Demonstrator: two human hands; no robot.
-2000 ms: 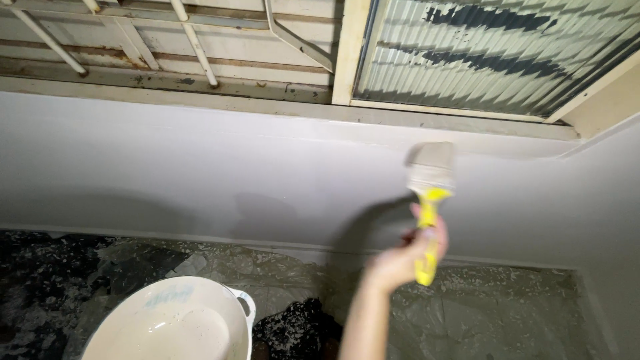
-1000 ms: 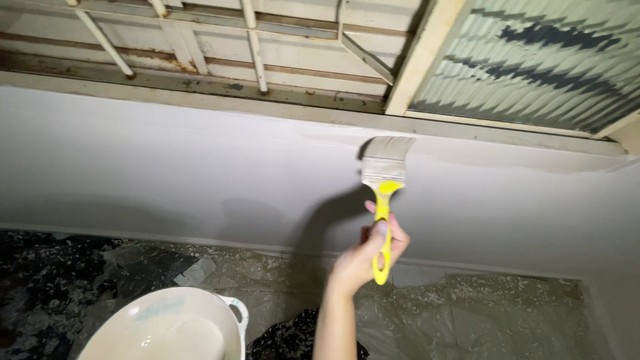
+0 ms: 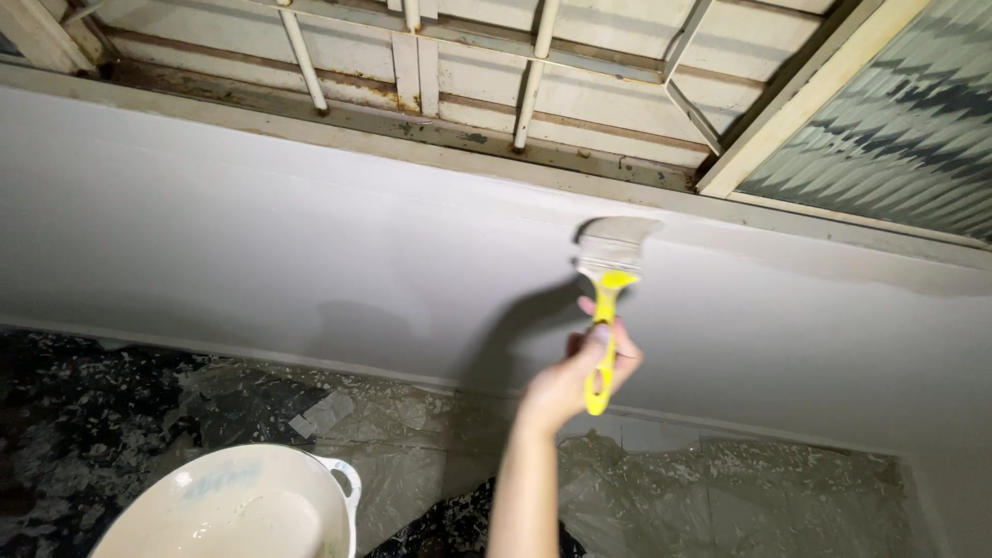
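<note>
My right hand (image 3: 583, 372) grips the yellow handle of a flat paintbrush (image 3: 608, 287), thumb along the handle. The brush points upward, and its pale, paint-coated bristles lie against the white wall (image 3: 310, 232) just below the window frame's lower edge. Wet-looking, slightly darker paint shows on the wall to the right of the bristles. At the lower left stands a white container (image 3: 232, 511) with a side handle and light paint inside; its bottom part is cut off by the frame. My left hand is out of view.
Above the wall runs a metal window frame (image 3: 434, 159) with rust spots and bars (image 3: 535, 85). A ribbed glass pane (image 3: 891, 132) is at the upper right. Paint-spattered plastic sheeting (image 3: 721, 496) covers the floor, with dark sheeting (image 3: 93, 418) at the left.
The brush in my right hand has moved left along the top of the wall, from below the ribbed glass pane to below the barred section. The view has shifted left.
</note>
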